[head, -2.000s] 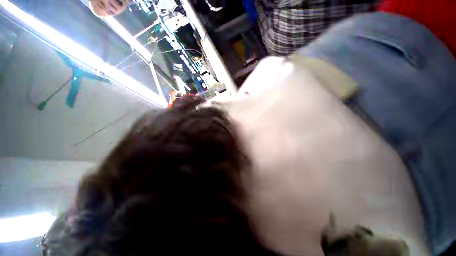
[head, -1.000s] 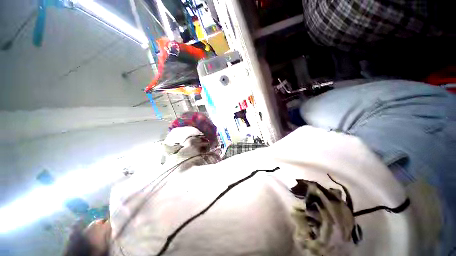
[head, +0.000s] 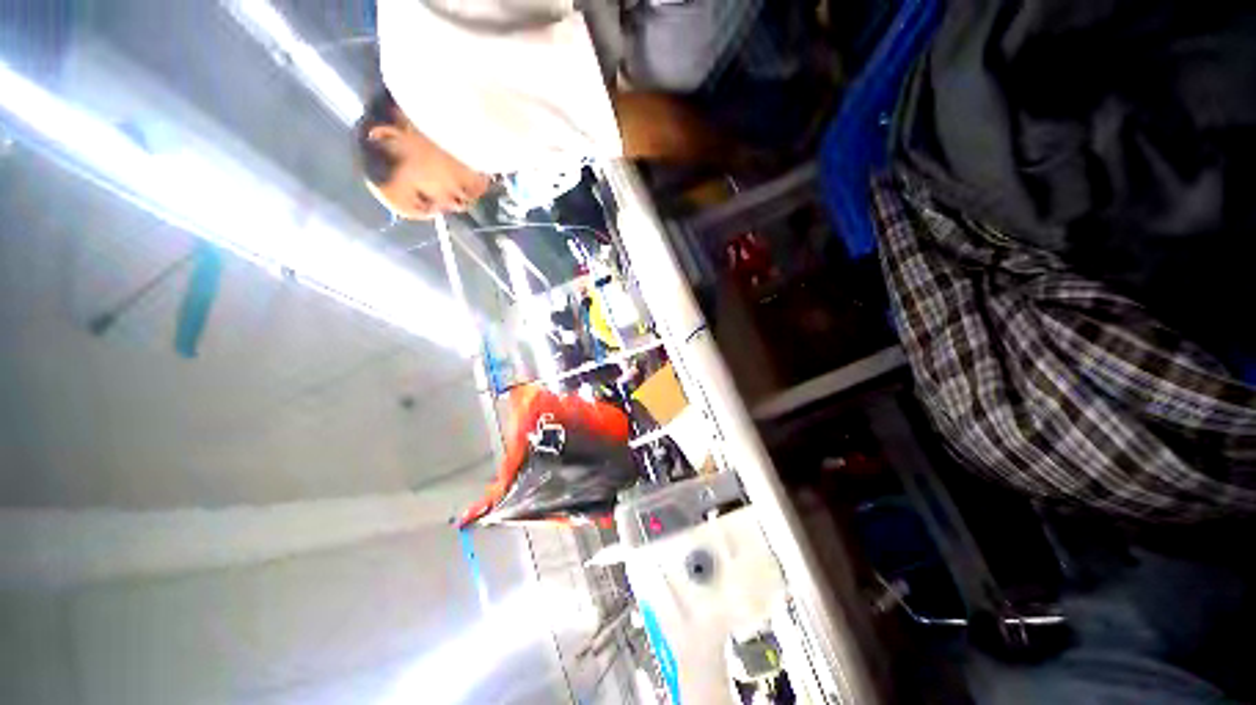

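No hand of mine is in view. Nearest in front, plaid shirt fabric (head: pixel 1047 372) in dark and white checks hangs or lies in a heap at the right of the sideways picture. Dark grey garment pieces (head: pixel 1074 124) lie against it. A cream industrial sewing machine (head: pixel 709 579) stands on a long white-edged table (head: pixel 744 468). A red and black bag or cloth (head: pixel 572 455) with a white mark is beside the machine.
A person in a white top (head: pixel 496 83) sits at the table, head bent down. A blue chair or crate edge (head: pixel 861 138) is beside the dark pieces. A metal pedal frame (head: pixel 978 620) shows below the table. Tube lights and a teal fan (head: pixel 200 300) are overhead.
The view has shifted along the table. The near person in a white top and blue trousers has mostly left the picture. Another seated person and more plaid fabric have come into view.
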